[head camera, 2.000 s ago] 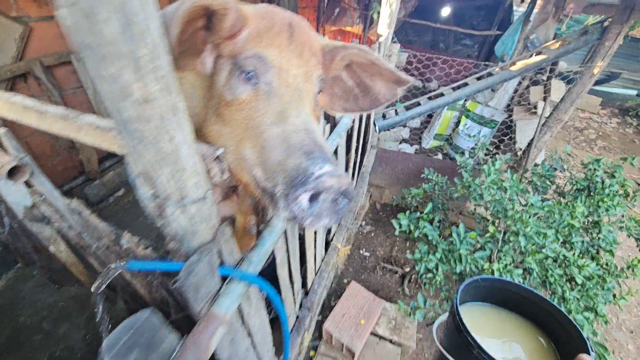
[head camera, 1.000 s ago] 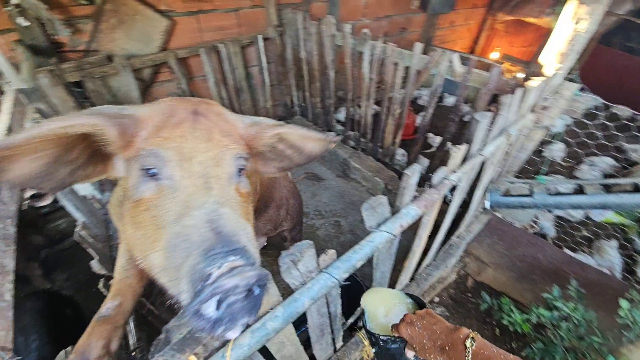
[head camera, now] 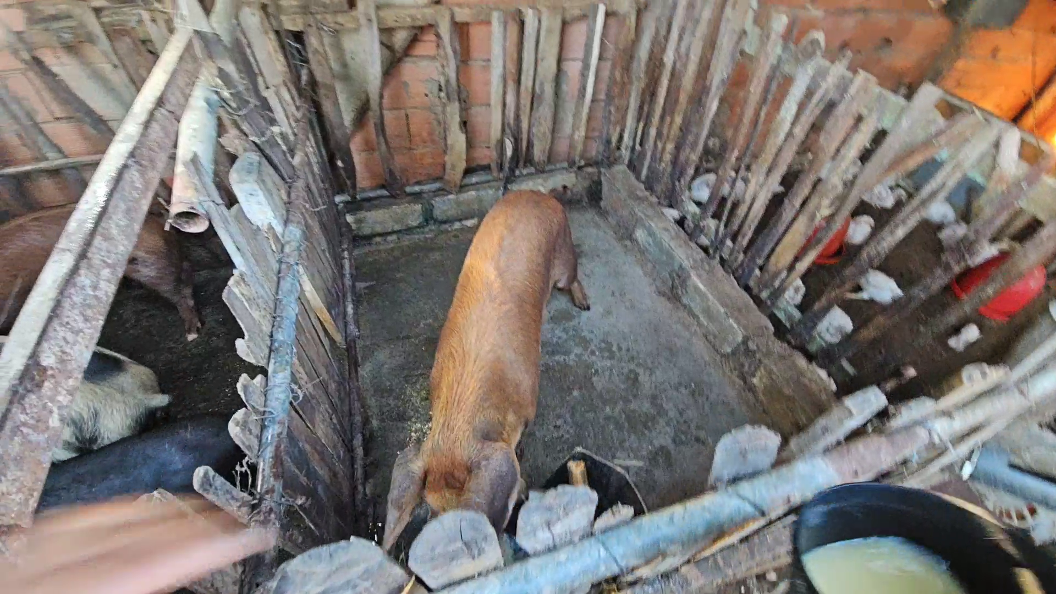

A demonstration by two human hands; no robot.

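My left hand (head camera: pixel 140 540) is a motion blur at the lower left, in front of the fence dividing two pens; whether it holds anything cannot be told. My right hand cannot be made out. A reddish-brown pig (head camera: pixel 503 330) stands in the middle pen with its head lowered behind the front fence posts, its snout hidden. Close by its head is a black container (head camera: pixel 606 487), partly covered by the posts. At the lower right, outside the fence, a black bucket (head camera: pixel 850 507) holds pale, cloudy liquid.
A metal pipe rail (head camera: pixel 701 528) runs along the front fence. Left of the plank divider (head camera: pixel 313 388) are other pigs, one with black and white hair (head camera: pixel 115 400). White birds (head camera: pixel 879 286) and red containers (head camera: pixel 1002 285) are beyond the right slatted fence. A low block curb (head camera: pixel 693 280) edges the pen.
The pig faced the camera over the rail; now its head is down inside the pen. A hand with a bracelet held a container of pale liquid at the rail one second ago; that grip no longer shows.
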